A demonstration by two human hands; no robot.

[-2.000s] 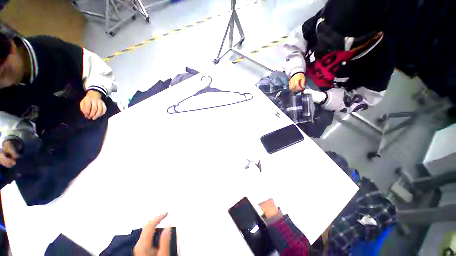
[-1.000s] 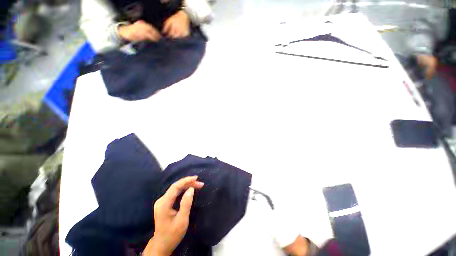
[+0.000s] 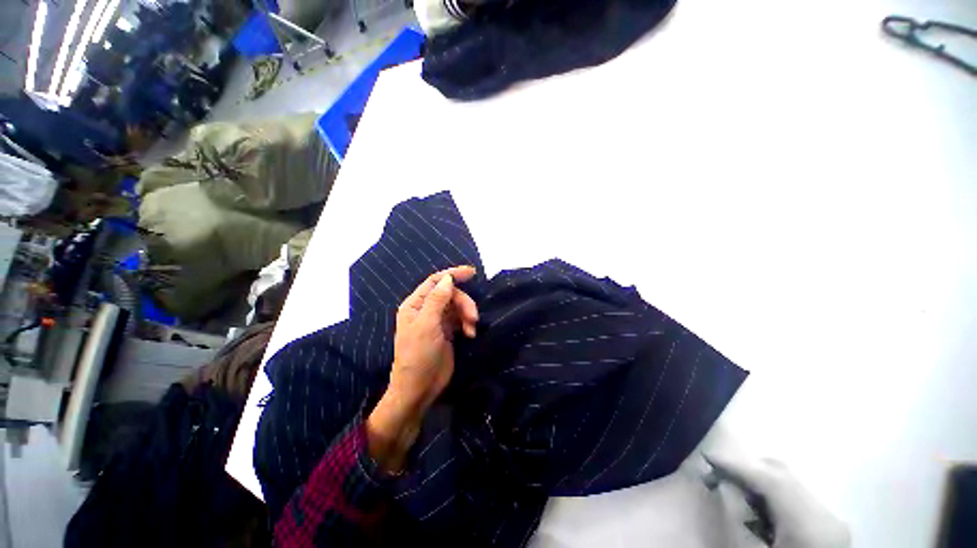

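A dark navy pinstripe garment (image 3: 600, 375) lies in a loose heap on the white table (image 3: 750, 214) in front of me. My bare left hand (image 3: 434, 321) is over its middle, fingers curled towards the thumb; I cannot tell whether they pinch any cloth. My right hand (image 3: 777, 498), in a white glove, is at the lower right beside the garment's edge. It blends with the white table. Small dark thread snips (image 3: 745, 498) show in it, partly hidden by the glove.
Another dark garment (image 3: 536, 48) lies at the far edge by a person's pale sleeve (image 3: 439, 13). A hanger (image 3: 932, 41) is top right, a black phone (image 3: 959, 508) lower right. Left of the table are a blue bin (image 3: 370, 91) and olive garments (image 3: 230, 209).
The view has swung left, so table things sit further right and the hanger and phone are partly cut off. My left hand remains over the garment; the gloved hand and snips are beside its right part.
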